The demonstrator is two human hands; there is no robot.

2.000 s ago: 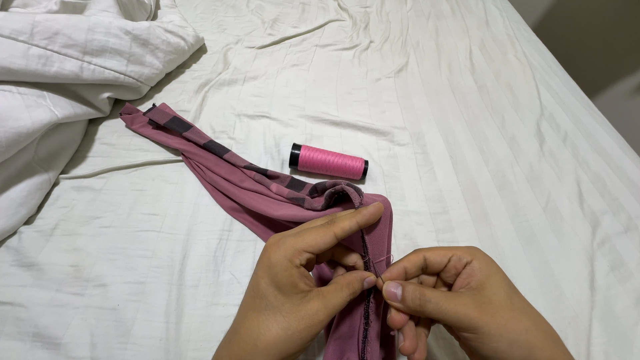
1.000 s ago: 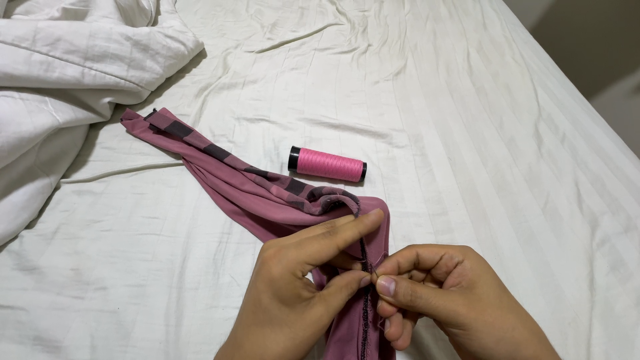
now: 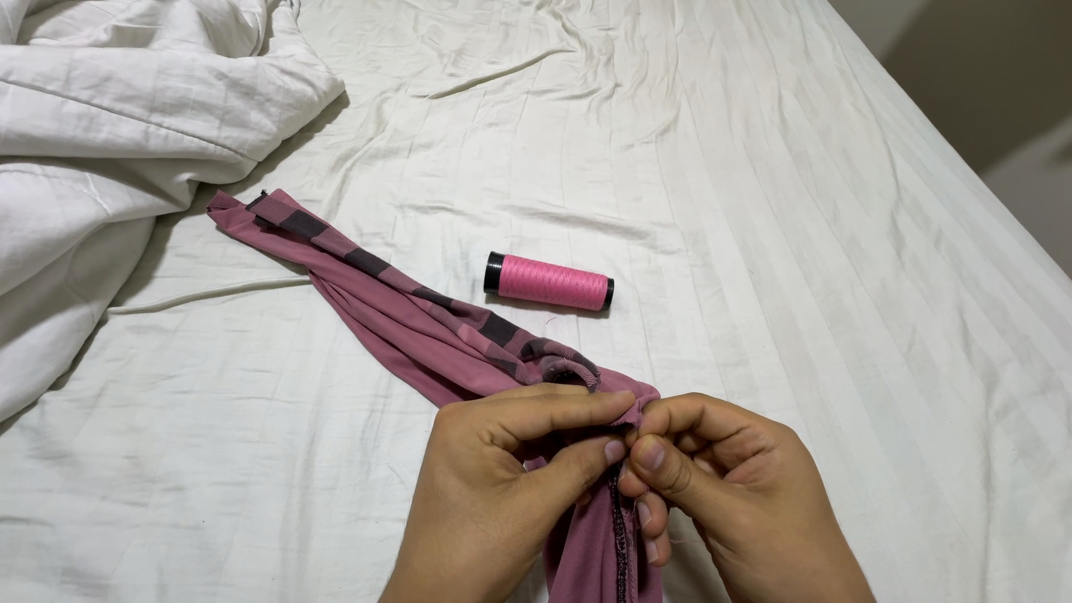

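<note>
A mauve fabric garment [image 3: 394, 335] with a plaid band [image 3: 435, 299] stretches from the upper left down between my hands. My left hand [image 3: 519, 477] pinches its folded edge between thumb and index finger, near a dark stitched seam [image 3: 621, 536]. Touching the same edge from the right, my right hand [image 3: 720, 477] has thumb and index finger pressed together at the cloth; whether a needle is between them cannot be seen. Beyond my hands a spool of pink thread [image 3: 548, 282] with black ends lies on its side.
A white striped bedsheet [image 3: 796, 251] with wrinkles lies under everything. A bunched white quilt [image 3: 126, 126] fills the upper left. The bed's edge runs diagonally down the right side. A tiny bit of pink thread [image 3: 550, 320] lies just below the spool.
The cloth edge between my fingertips is now folded up over part of the dark seam, which showed higher up before. My right fingertips have shifted slightly up along it. The spool has stayed put.
</note>
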